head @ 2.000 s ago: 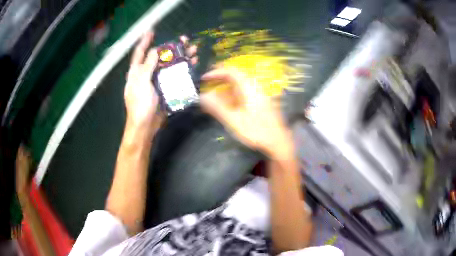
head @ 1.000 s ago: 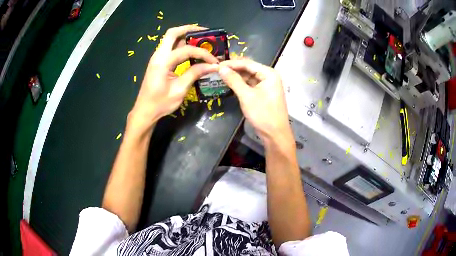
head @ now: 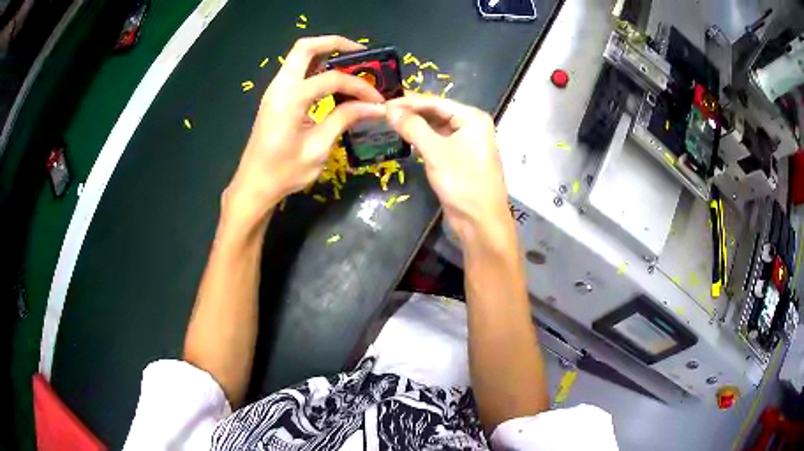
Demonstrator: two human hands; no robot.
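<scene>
A device unit (head: 377, 146), black and red at the top with a green and silver lower part, is above a loose pile of yellow pieces (head: 338, 167). My left hand (head: 286, 132) is around the unit's left side, its thumb and index finger pinched over the unit's middle. My right hand (head: 458, 154) has its thumb and index fingertips together beside the left fingertips. Whether a small piece is between the fingertips is hidden. The fingers cover part of the unit's red end.
The press machine (head: 538, 132) adjoins on the right, with units in its two fixtures and a yellow-black knife (head: 718, 247) between them. A smartphone (head: 508, 9) lies at the top. The green conveyor (head: 88, 106) carries units on the left. A red sheet (head: 62, 418) is lower left.
My right hand has moved from over the yellow pile to the unit. My left hand has changed from holding the unit at its sides to pinching over its middle.
</scene>
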